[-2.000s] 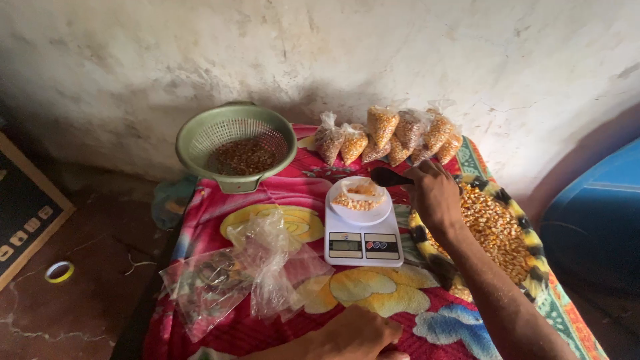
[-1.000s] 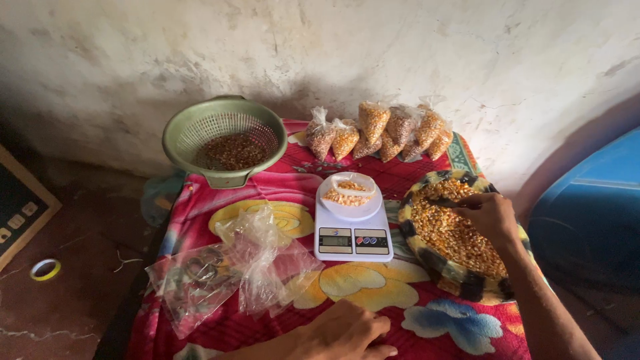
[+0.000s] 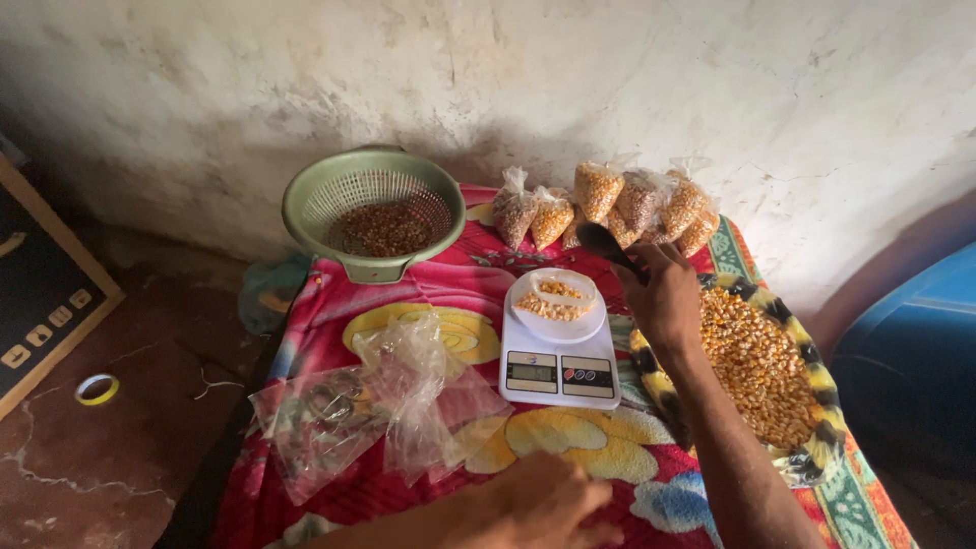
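Note:
My right hand (image 3: 657, 293) grips a dark spoon (image 3: 608, 248) by its handle, just above and right of a white digital kitchen scale (image 3: 560, 374). On the scale's platform sits a clear plastic container (image 3: 555, 301) with some corn kernels in it. A basket (image 3: 827, 396) with a black and yellow rim, full of corn kernels (image 3: 759, 366), lies under and to the right of my right forearm. My left hand (image 3: 545, 499) is over the near part of the cloth, blurred, with its fingers partly spread and nothing seen in it. Clear plastic bags (image 3: 419, 396) lie left of the scale.
A green colander (image 3: 297, 206) with reddish kernels stands at the back left. Several tied bags of kernels (image 3: 597, 191) line the table's back edge by the wall. A floral cloth (image 3: 457, 267) covers the table. A blue container (image 3: 915, 343) is at the right; a tape roll (image 3: 97, 390) lies on the floor.
My right hand has moved from over the corn basket back toward the scale, and the spoon is in plain sight again.

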